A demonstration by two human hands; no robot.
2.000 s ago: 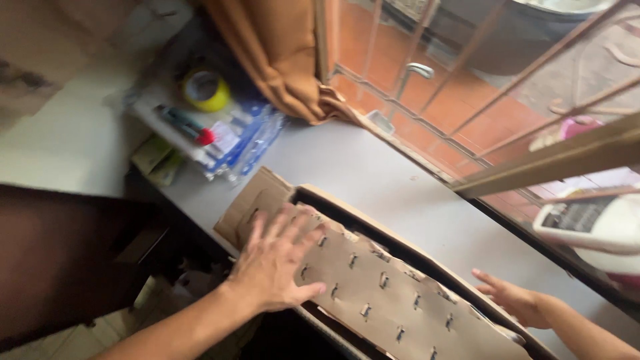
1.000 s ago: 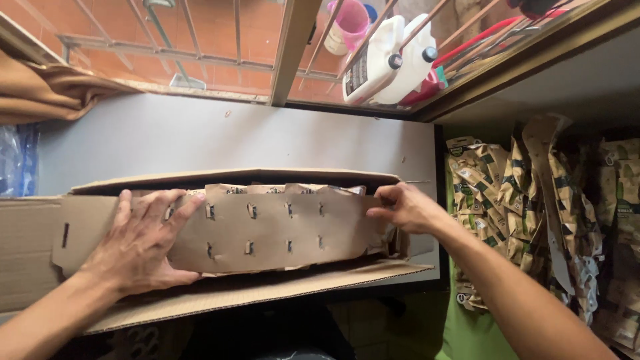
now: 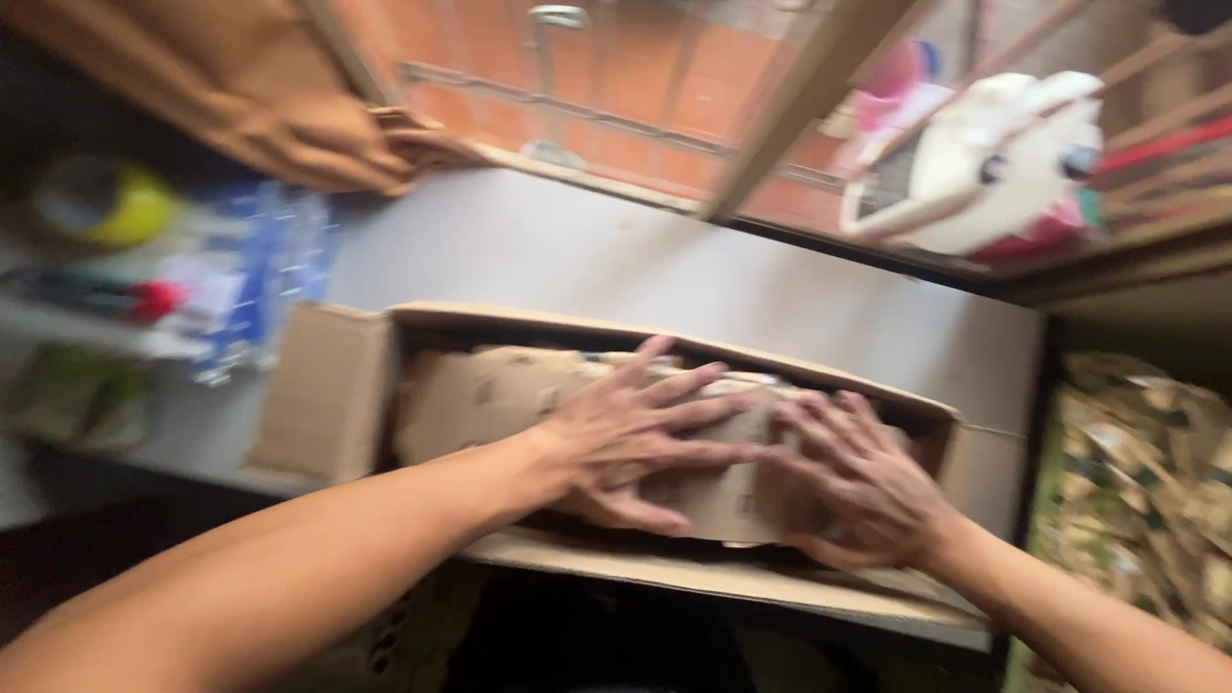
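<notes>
A long open cardboard box (image 3: 332,395) lies on the grey tabletop, its left end flap folded outward. Inside it is a brown cardboard sheet (image 3: 500,399) with small slots, lying over contents that are mostly hidden. My left hand (image 3: 645,443) rests flat on the middle of the sheet, fingers spread to the right. Close beside it, my right hand (image 3: 861,481) presses on the sheet's right part with its fingers spread. The fingertips of both hands nearly meet. Neither hand is closed around anything, though motion blur hides fine detail.
At the left lie a yellow tape roll (image 3: 130,207), a tool with a red end (image 3: 154,298) and blue-and-clear plastic packaging (image 3: 260,269). A brown curtain (image 3: 231,87) hangs by the barred window, with a white plastic jug (image 3: 1001,164) beyond. Several brown packets (image 3: 1145,481) are piled at the right.
My left hand has moved from the sheet's left part to its middle, and my right hand has left the right end to lie flat near it. The sheet now sits lower within the box.
</notes>
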